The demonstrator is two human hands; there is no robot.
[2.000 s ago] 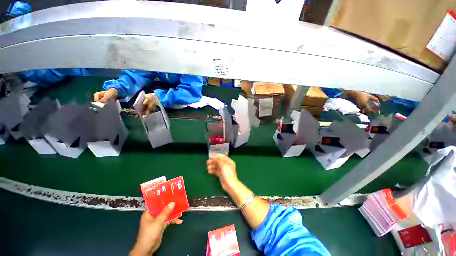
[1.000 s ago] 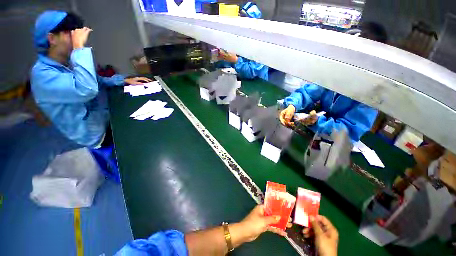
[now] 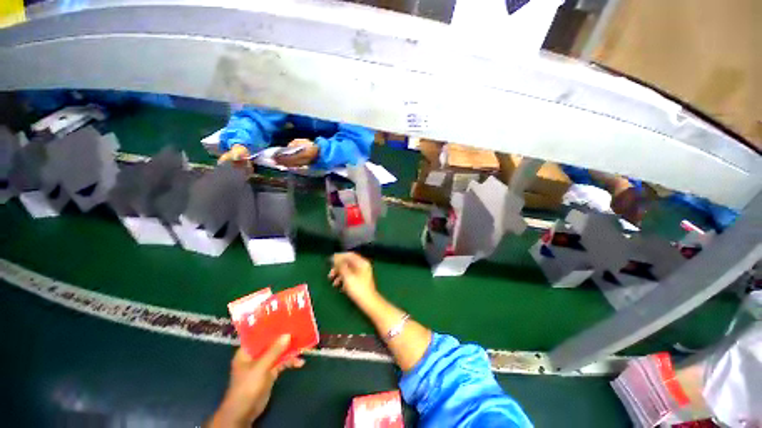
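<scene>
My left hand (image 3: 257,372) holds a small fan of red leaflets (image 3: 276,322) over the worn belt edge rail. My right hand (image 3: 353,274) reaches over the green belt, fingers curled, with nothing visible in it. Just beyond it stands an open gift box (image 3: 353,217) with a red item inside; hand and box look apart. An open box with grey flaps (image 3: 271,242) stands to its left. A stack of red inserts (image 3: 376,411) lies on the dark tabletop between my arms, cut off by the lower edge.
More open boxes (image 3: 451,259) stand along the belt on both sides. The overhead beam (image 3: 334,79) crosses the top, and its slanted post (image 3: 660,288) comes down at right. Insert bundles (image 3: 650,389) and a white plastic bag (image 3: 739,368) lie at right. A person's hands (image 3: 297,153) work opposite.
The view has swung back from the left to the boxes in front. The red leaflet that was between my right fingers is no longer seen there. My right hand now reaches over the belt.
</scene>
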